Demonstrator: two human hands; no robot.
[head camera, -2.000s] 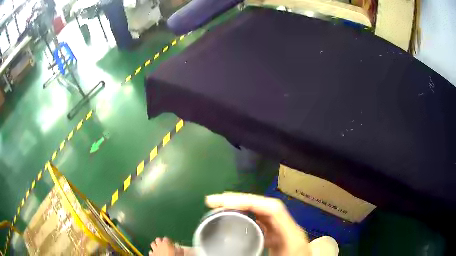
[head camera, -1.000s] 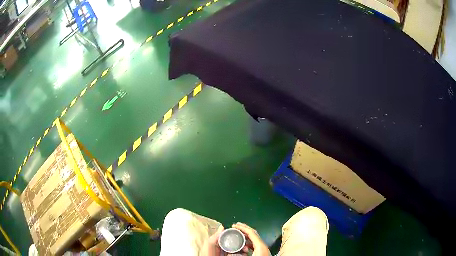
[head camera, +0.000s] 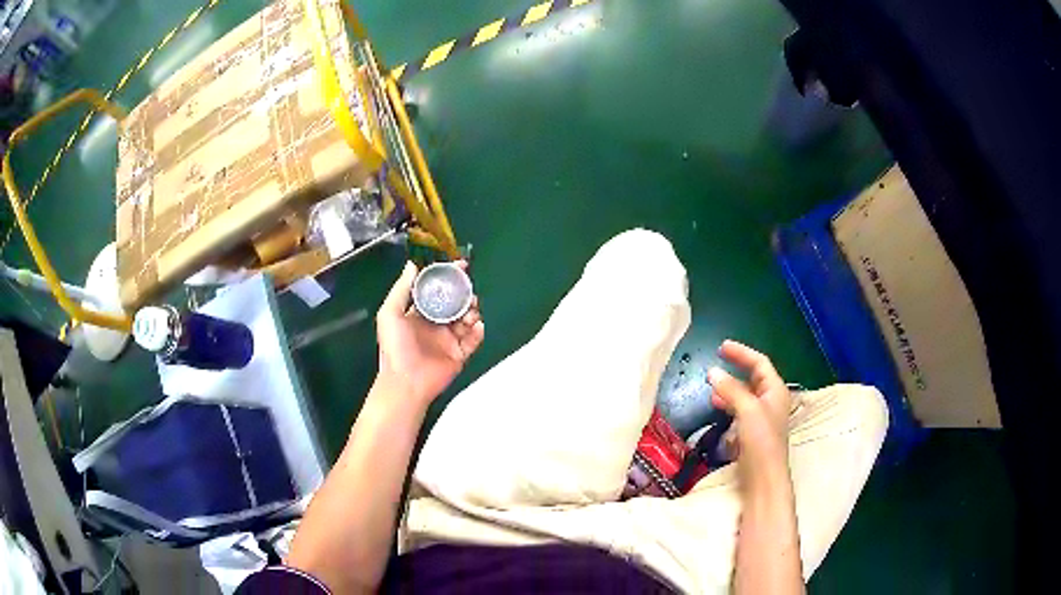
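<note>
The flask cup (head camera: 442, 293) is silvery-grey inside and its open mouth faces up toward the camera. My left hand (head camera: 428, 337) holds it around its side, left of my knee, with the arm stretched out. My right hand (head camera: 750, 401) is empty, its fingers apart, above my right thigh. The vacuum flask (head camera: 209, 341), dark blue with a steel neck, stands on a low pale surface (head camera: 279, 372) to the left of the cup, apart from my hand.
A yellow-railed trolley (head camera: 413, 174) bears a taped carton (head camera: 233, 145), with clear plastic packaging (head camera: 349, 221) beside it. A dark blue bag (head camera: 209, 459) lies below the flask. A red item (head camera: 661, 453) shows between my legs. At right are a blue crate (head camera: 820, 279), cardboard (head camera: 913, 308) and black cloth (head camera: 989, 128).
The view has swung left and down. The cup has gone from between both hands to my left hand alone, out to the left. My right hand has let go. The flask has come into view.
</note>
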